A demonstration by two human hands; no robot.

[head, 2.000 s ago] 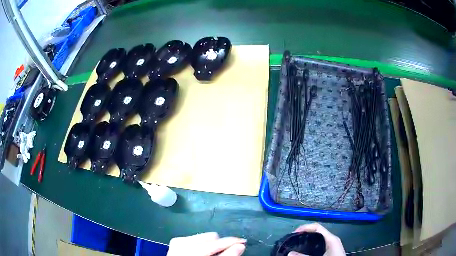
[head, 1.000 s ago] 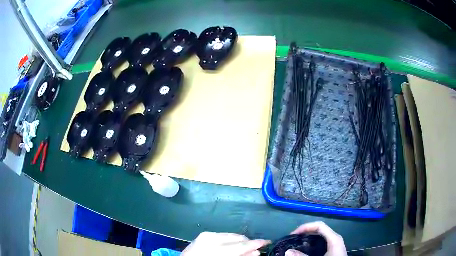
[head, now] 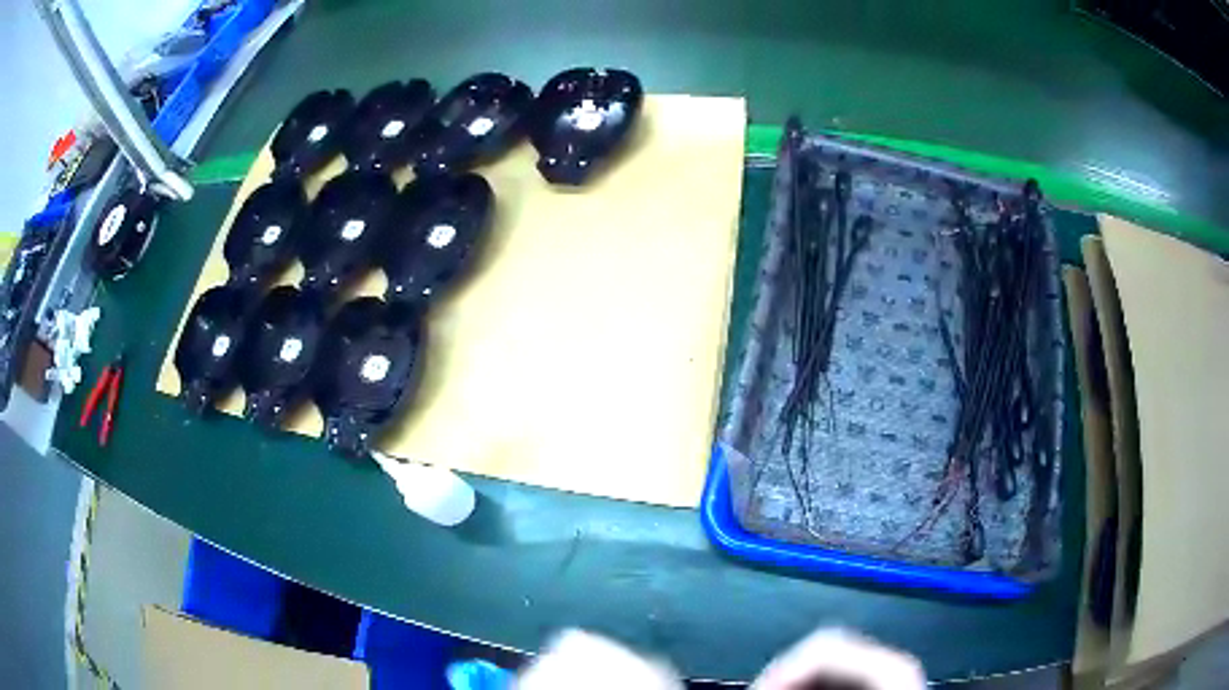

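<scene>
My left hand is at the bottom edge, blurred and cut off; its fingers are out of the picture. My right hand is just right of it, also blurred and cut off; a dark patch shows under it, too little to tell what it is. Several glossy black oval ear cup shells with pale centre marks lie in rows on a tan cardboard sheet. A white squeeze bottle lies on its side near the bench edge, its nozzle towards the nearest shell.
A blue-rimmed tray with grey lining holds loose thin black booms. Cardboard layers stand at the right. Red-handled pliers and a round black part lie at the left. A green conveyor runs behind.
Both hands have moved down, mostly out of the picture. The black shell that was in my right hand no longer shows clearly. The view has shifted slightly.
</scene>
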